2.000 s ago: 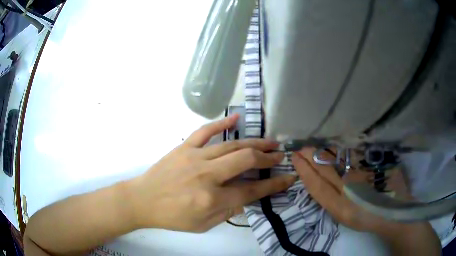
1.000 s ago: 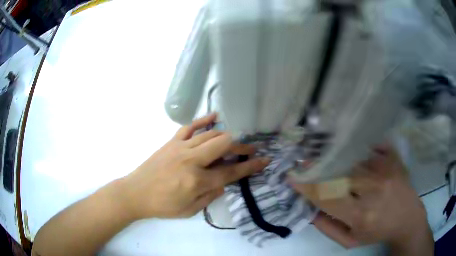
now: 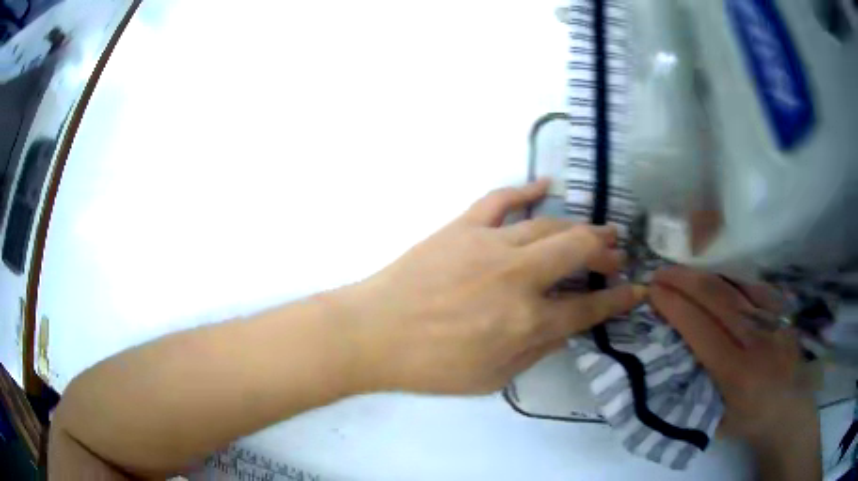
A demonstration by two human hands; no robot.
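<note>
A striped fabric (image 3: pixel 682 385) with a black tape (image 3: pixel 639 383) along it runs under my hands and on past the sewing machine head (image 3: pixel 753 178). Its near end lies gathered on the machine bed, the tape curving to the right. My left hand (image 3: pixel 499 291) lies flat on the fabric, fingers spread, pressing the tape and band beside the needle area. My right hand (image 3: pixel 729 329) is at the right of the fabric, its fingertips meeting my left fingertips on the cloth. It is partly blurred. The needle and presser foot are hidden.
The white table (image 3: pixel 282 169) stretches left, with a printed ruler (image 3: pixel 254 465) along its front edge. The black-outlined machine bed (image 3: pixel 555 404) lies under the work. A blue logo badge (image 3: pixel 771 75) is on the head. Another white surface with a dark slot is at the far left.
The view has shifted, so the machine head and hands sit further right. More of the striped band and tape now shows beyond my fingers. Both hands stay on the fabric.
</note>
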